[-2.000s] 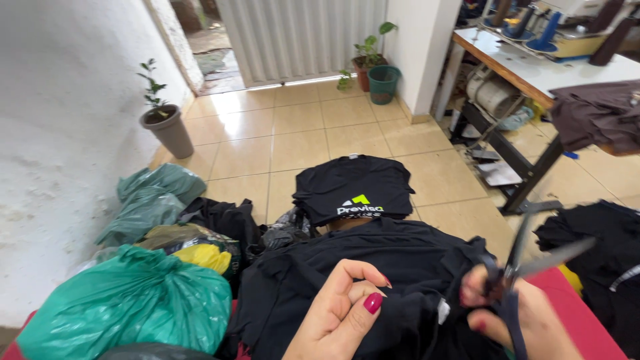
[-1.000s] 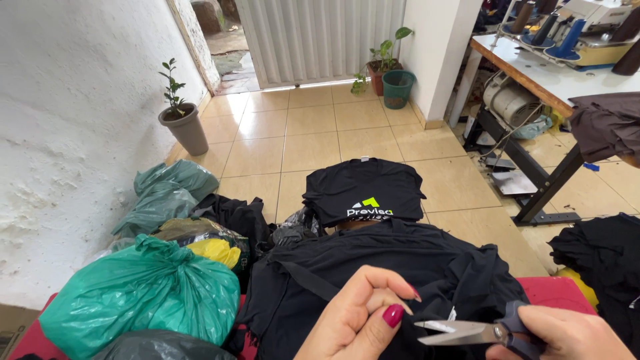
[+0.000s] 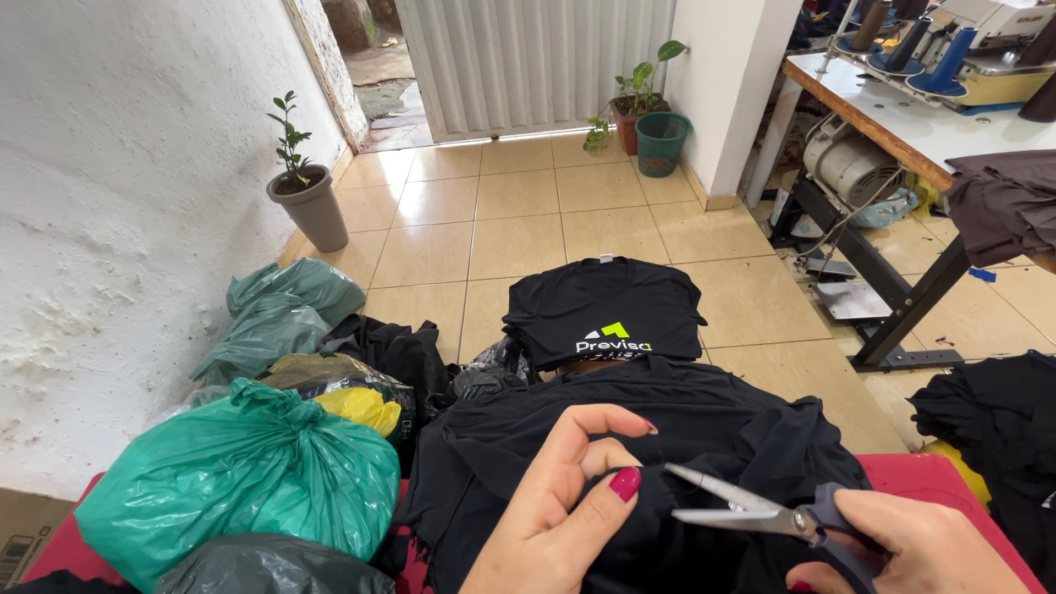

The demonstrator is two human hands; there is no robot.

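My right hand (image 3: 907, 536) holds a pair of scissors (image 3: 796, 523) by dark handles, the blades parted and pointing left toward my left hand. My left hand (image 3: 569, 503) has its thumb and fingers curled over black fabric (image 3: 627, 412), its thumb tip against an edge of the cloth. What exactly is pinched there is hard to tell; a thin thread seems to show by the fingers. The black fabric lies heaped over a red surface (image 3: 916, 478). Beyond it sits a folded black T-shirt (image 3: 606, 305) with a white and green print.
At left lie a green plastic bag (image 3: 247, 470), a dark plastic bag (image 3: 272, 569) and a greyish-green bag (image 3: 289, 305). A sewing machine table (image 3: 899, 124) stands at right, above a motor. More black clothes (image 3: 998, 429) lie at lower right. Potted plants (image 3: 318, 214) stand by the wall and gate.
The scissors' blades, nearly together one second ago, are now spread apart. Two seconds ago the scissors pointed more upward and were blurred; they now point left near my left hand.
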